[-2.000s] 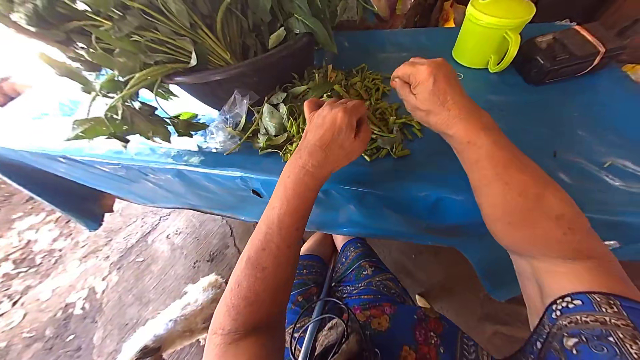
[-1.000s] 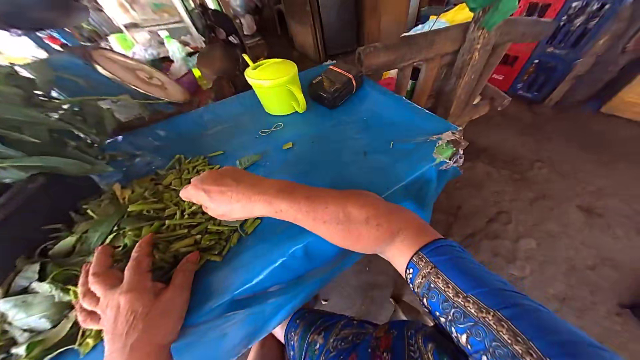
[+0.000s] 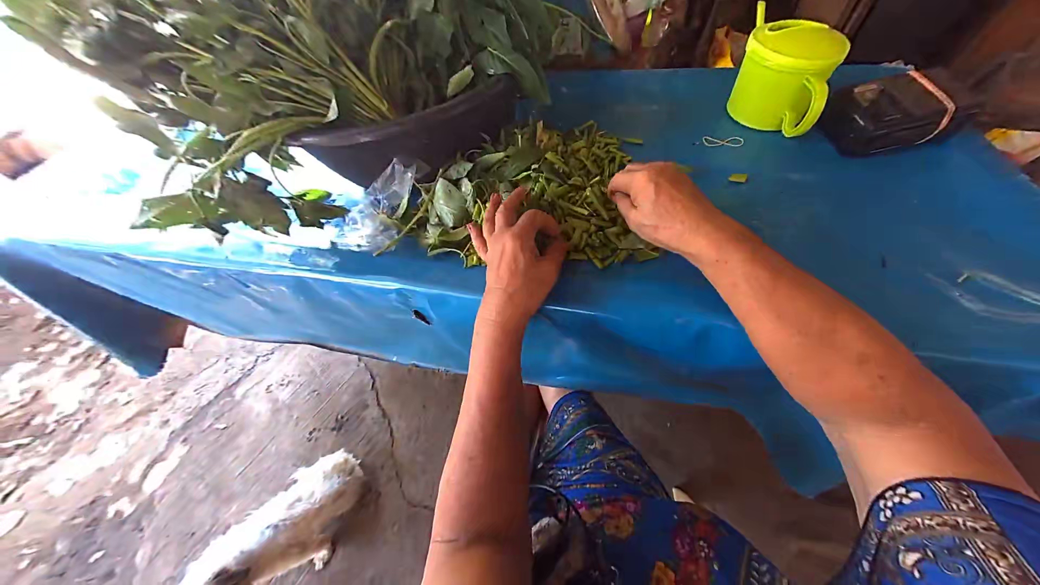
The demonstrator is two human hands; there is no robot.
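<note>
A pile of cut green stems and leaves lies on the blue plastic table cover. My left hand rests at the pile's near left side, fingers spread, over leaves. At the pile's right side is my right hand, its fingertips bent together; whether a piece is between them is hidden. Behind and left stands a dark plastic basin heaped with long leafy green stalks. A crumpled clear plastic bag lies between the basin and the pile.
A lime-green plastic pitcher stands at the back right, beside a black object with a rubber band. A loose rubber band and a stem piece lie on the cover. A white furry animal lies on the floor.
The view has swung right and back again. My left hand, with fingers closer together two seconds ago, is now spread. The right hand is lower, nearer the pile's right side.
</note>
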